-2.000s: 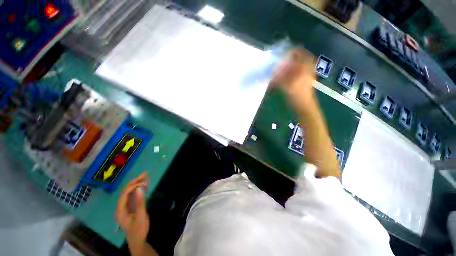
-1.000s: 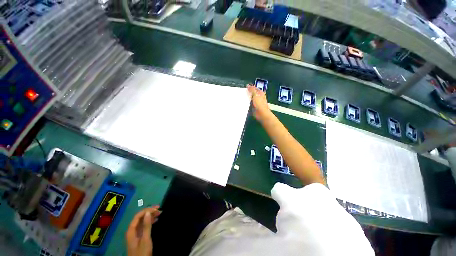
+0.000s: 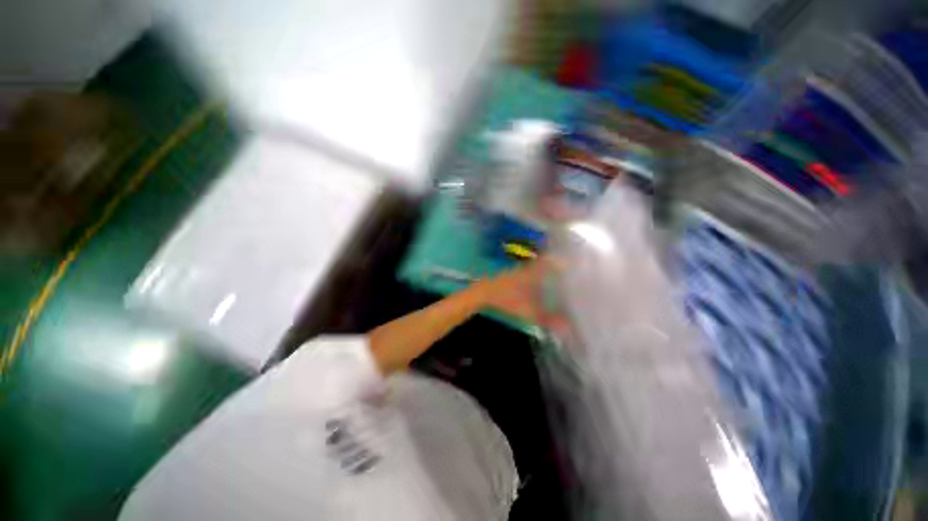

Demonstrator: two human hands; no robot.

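The frame is heavily blurred. A translucent white tray (image 3: 641, 377) stands tilted, seen partly edge-on, right of centre. My left hand (image 3: 529, 292) is at its near left edge, and the fingers appear to grip it. My right hand is not visible. A tray filled with blue-and-white parts (image 3: 758, 346) lies to the right of the tilted tray.
The press start-button box (image 3: 672, 87) and the red-lit control panel (image 3: 814, 153) are at the upper right. A pale part (image 3: 585, 181) shows near the press. White stacked trays or boxes (image 3: 254, 234) stand at left above a green floor with yellow tape.
The view has swung far to the left. The white tray, flat on the bench before, is now tilted up, and parts show beside it. My left hand has moved to the tray; my right hand has left the view.
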